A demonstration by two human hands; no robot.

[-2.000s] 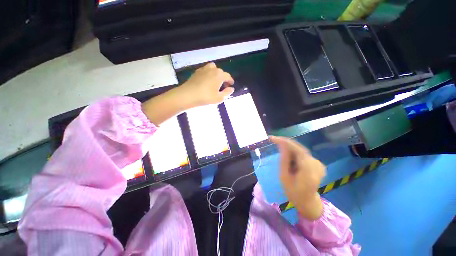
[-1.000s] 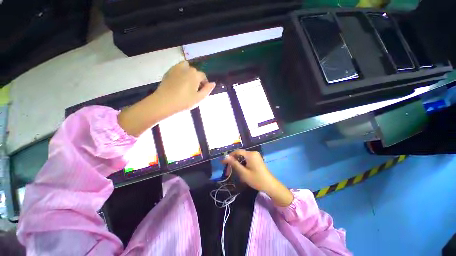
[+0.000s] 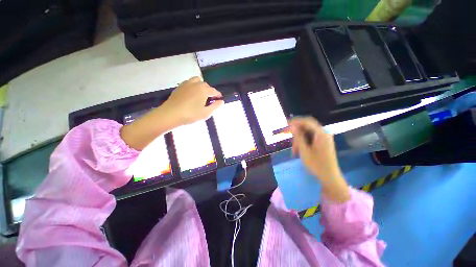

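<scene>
Several white-lit phones lie side by side in the black tray along the bench's front edge. A white earphone cable is plugged at the bottom edge of the second phone from the right. My left hand is over the top of the lit phones, fingertips bent at that phone's top left; whether they hold something is hidden. My right hand, slightly blurred, has its index finger at the lower right of the rightmost phone, with nothing visible held.
A stacked black tray with dark phones stands at the right. Black blocks and a white board lie behind. The loose cable hangs in front of my dark lap. Yellow-black tape crosses the blue floor.
The earphone plug has gone from the rightmost phone to the one left of it. My right hand let go of it and moved right and up. My left hand moved slightly left.
</scene>
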